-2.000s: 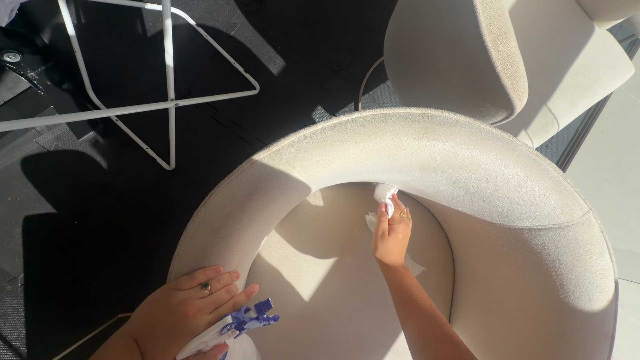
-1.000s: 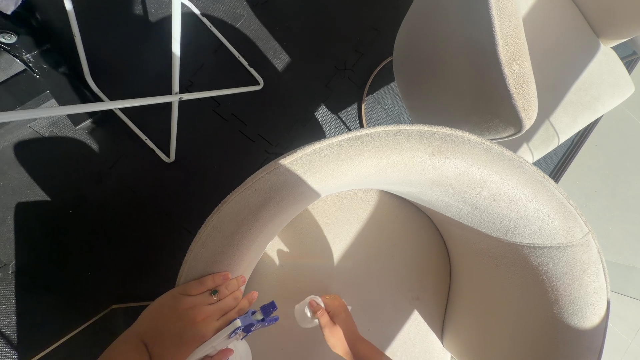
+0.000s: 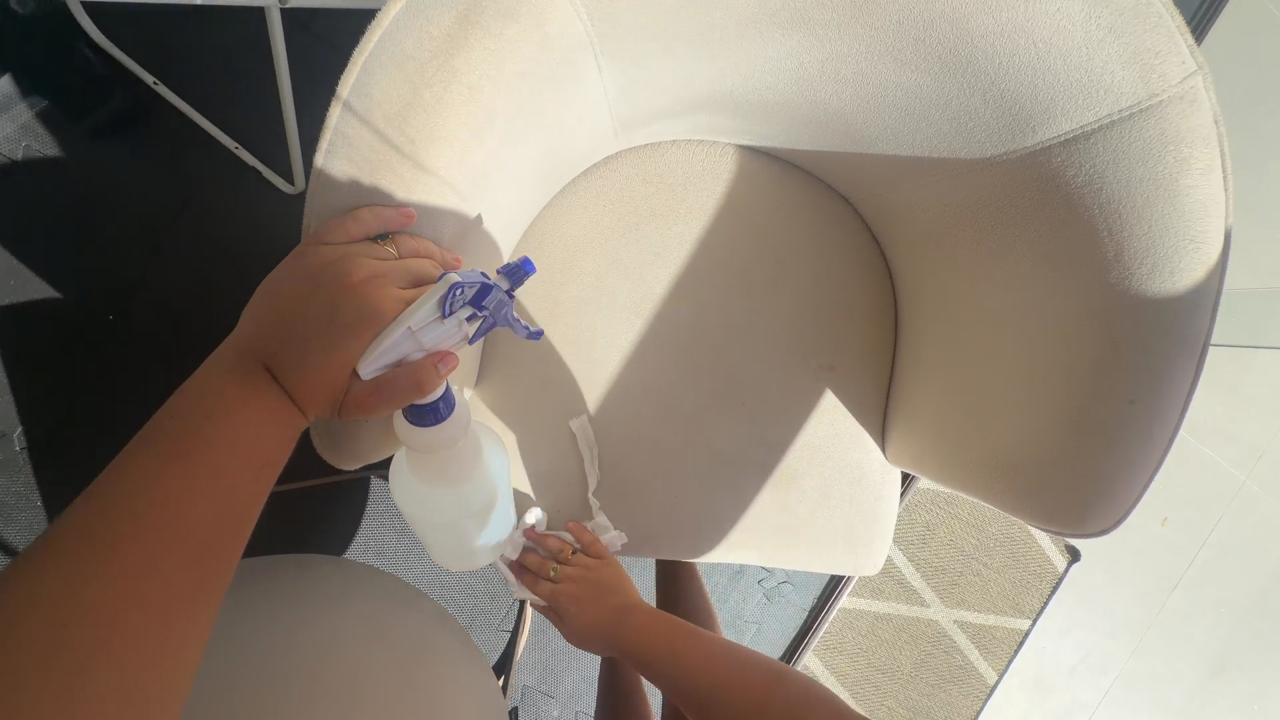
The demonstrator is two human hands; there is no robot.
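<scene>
A cream upholstered tub chair (image 3: pixel 740 330) fills the middle of the view, its seat crossed by sunlight and shadow. My left hand (image 3: pixel 350 310), with a ring on one finger, rests against the chair's left armrest and grips the neck of a spray bottle (image 3: pixel 455 490) between thumb and palm. The bottle is translucent white with a blue and white trigger head, its nozzle pointing to the upper right. At the seat's front edge, my right hand (image 3: pixel 575 590) holds a crumpled white wipe (image 3: pixel 590 470); a thin strip of it lies up over the seat.
White metal legs (image 3: pixel 285 110) of some furniture stand on dark floor matting at upper left. A rounded beige surface (image 3: pixel 340 640) is at the lower left. A patterned beige rug (image 3: pixel 930 600) lies at lower right, beside pale floor tiles (image 3: pixel 1180 560).
My right hand has moved from the back of the seat to its front edge, wipe still in it. The spray bottle's body now shows below my left hand. The view has shifted closer to the chair.
</scene>
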